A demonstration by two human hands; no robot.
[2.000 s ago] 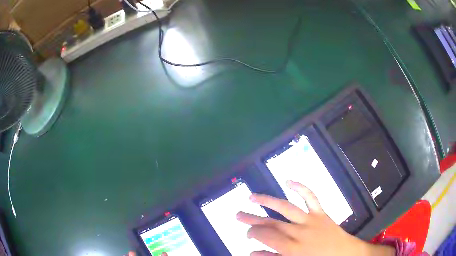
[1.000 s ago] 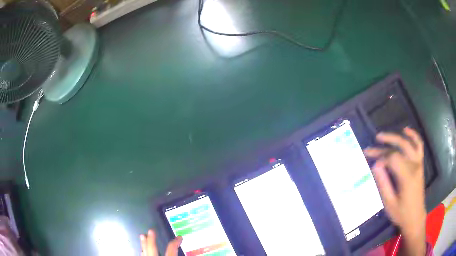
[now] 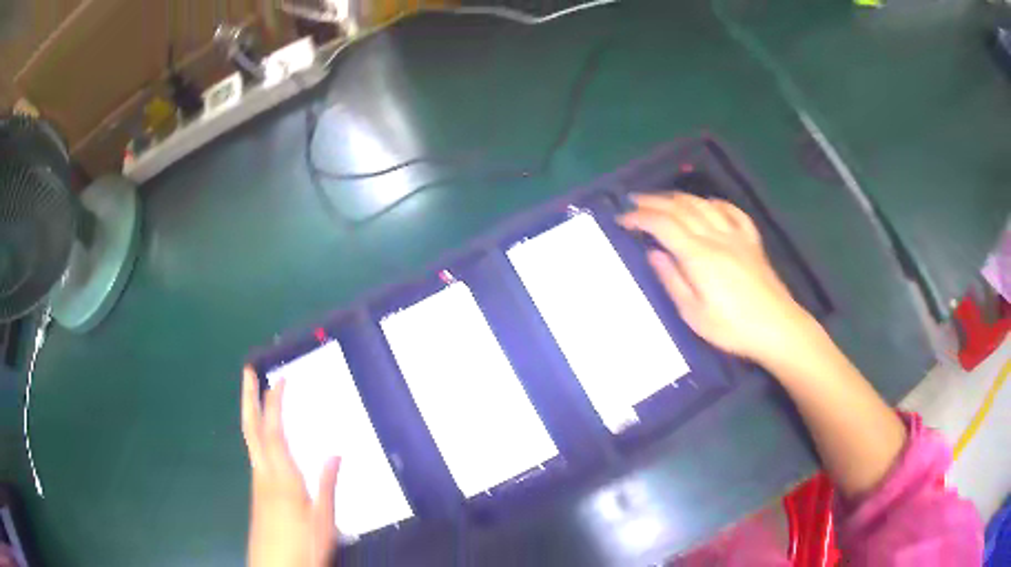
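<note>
A long dark phone tray (image 3: 488, 260) lies slanted on the green bench. Three smartphones with blank glowing white screens lie in it: a left one (image 3: 349, 443), a middle one (image 3: 471, 388) and a right one (image 3: 599, 316). The far right slot is dark and partly covered by my right hand and forearm. My left hand (image 3: 290, 471) is at the tray's left end, fingers apart around the left phone's edge, thumb over its screen. My right hand (image 3: 710, 260) is over the divider right of the right phone, fingers bent; whether it holds anything is hidden.
A green fan (image 3: 105, 255) stands at the left, a white cord (image 3: 31, 410) below it. A power strip (image 3: 222, 120) lies at the back left. A thin dark cable (image 3: 377, 174) curves behind the tray. A red stool (image 3: 815, 521) is below the bench edge.
The tray and phones now appear further left and higher in view. The coloured rows on the left phone are gone and its screen is white. My left hand has come further into view.
</note>
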